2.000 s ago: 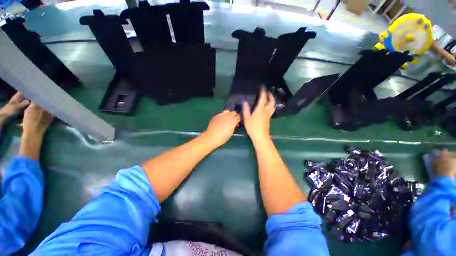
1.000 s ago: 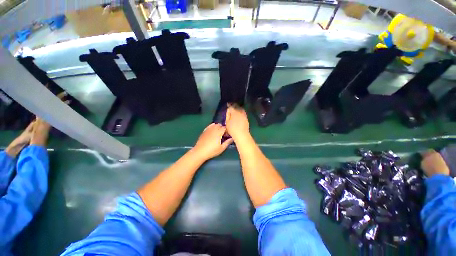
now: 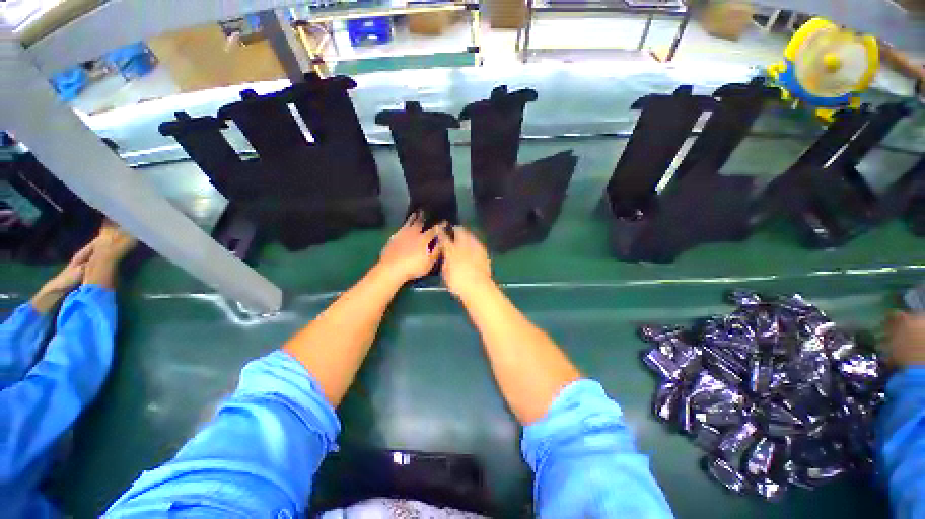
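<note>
A black packaging box (image 3: 426,162) stands open on the green belt in front of me, its tall eared lid panel upright at the back. My left hand (image 3: 411,250) is at the left side of its base, fingers on it. My right hand (image 3: 465,261) is at the right side of the same base, fingertips close to the left hand's. The hands hide most of the base and what lies in it. Both hands grip the base edges or something in it; which one I cannot tell.
Open black boxes stand on the conveyor belt (image 3: 558,258) to the left and right. A heap of glossy black packets (image 3: 761,390) lies at right. A grey post (image 3: 152,193) slants at left. Neighbours' hands show at both sides. A yellow-and-blue fan (image 3: 830,66) is at upper right.
The boxes have shifted left in view. My right hand has come from over the neighbouring box to the base beside my left hand, and both have moved left with the box.
</note>
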